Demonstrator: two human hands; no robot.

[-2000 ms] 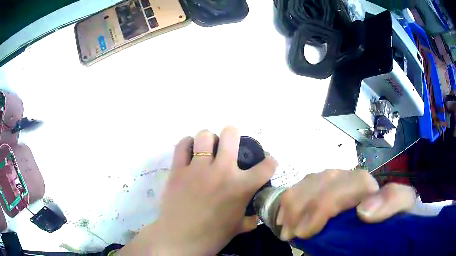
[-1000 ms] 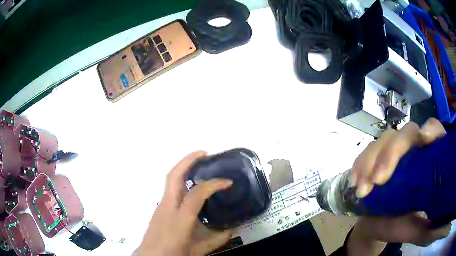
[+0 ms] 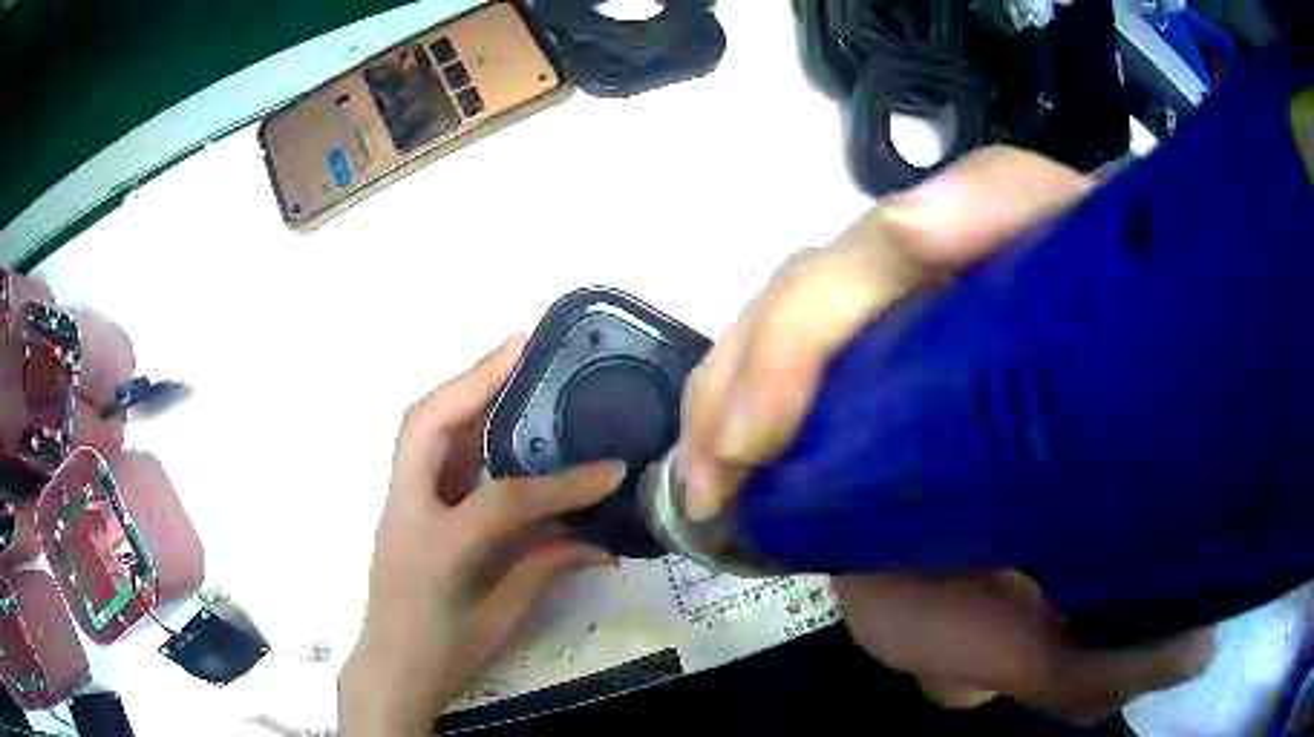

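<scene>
A black cover [image 3: 613, 410] with a recessed round centre faces up in front of me; small screws show at two of its corners. My left hand [image 3: 483, 497] holds it from the left, with the thumb on its lower part. My right hand [image 3: 807, 338] grips the blue electric screwdriver [image 3: 994, 432], which slants down from the right. Its pale nose is at the cover's lower right corner. The bit tip is hidden, and so is whatever lies under the cover.
Open pink housings [image 3: 123, 540] stand at left, with a small black square part [image 3: 213, 644] on a wire beside them. A smartphone [image 3: 418, 108] and stacked black cover rings [image 3: 915, 94] lie at the top. A printed paper sheet [image 3: 749, 598] lies at the near edge.
The screwdriver has moved left from the right side onto the cover's lower right corner. The cover has been turned and raised slightly in view, with its recessed face showing. The screwdriver now blocks the screw feeder.
</scene>
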